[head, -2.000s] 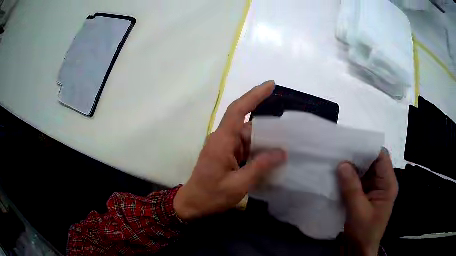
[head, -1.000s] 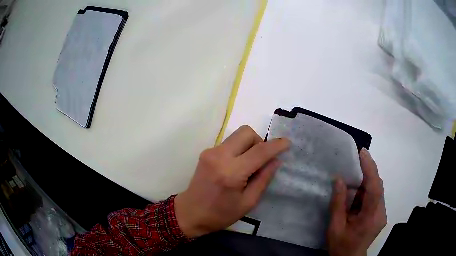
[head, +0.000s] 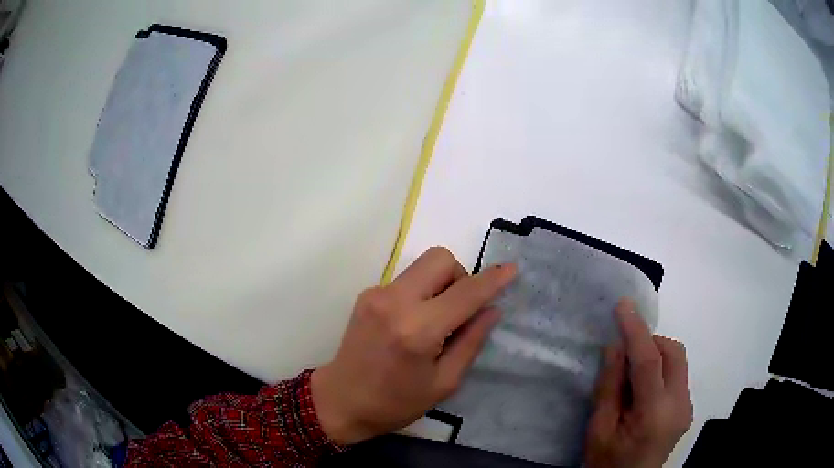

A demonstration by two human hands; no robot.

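A white backing sheet point(head: 549, 302) lies over a black panel point(head: 594, 241) near the front edge of the work sheet. The black shows as a rim along the top and at the lower left corner. The backing has a raised crease across its middle. My left hand point(head: 402, 347) rests on the left part with its fingertips pressing on the backing. My right hand point(head: 640, 393) lies at the right edge, fingertips on the backing. The panel's lower end is cut off by the picture's edge.
A backed panel point(head: 151, 132) lies at the left of the table point(head: 283, 164). Yellow tape point(head: 428, 151) borders the white work sheet point(head: 549, 119). Loose backing sheets point(head: 754, 128) are piled at the upper right. Black panels point(head: 809, 320) lie at the right edge. Shelving with plastic bags point(head: 78, 420) is at lower left.
The backing sheet, held up in both hands at first, now lies on the black panel. Since one second ago, my right fingertips have moved up onto the backing's upper right, and its corner lies flatter.
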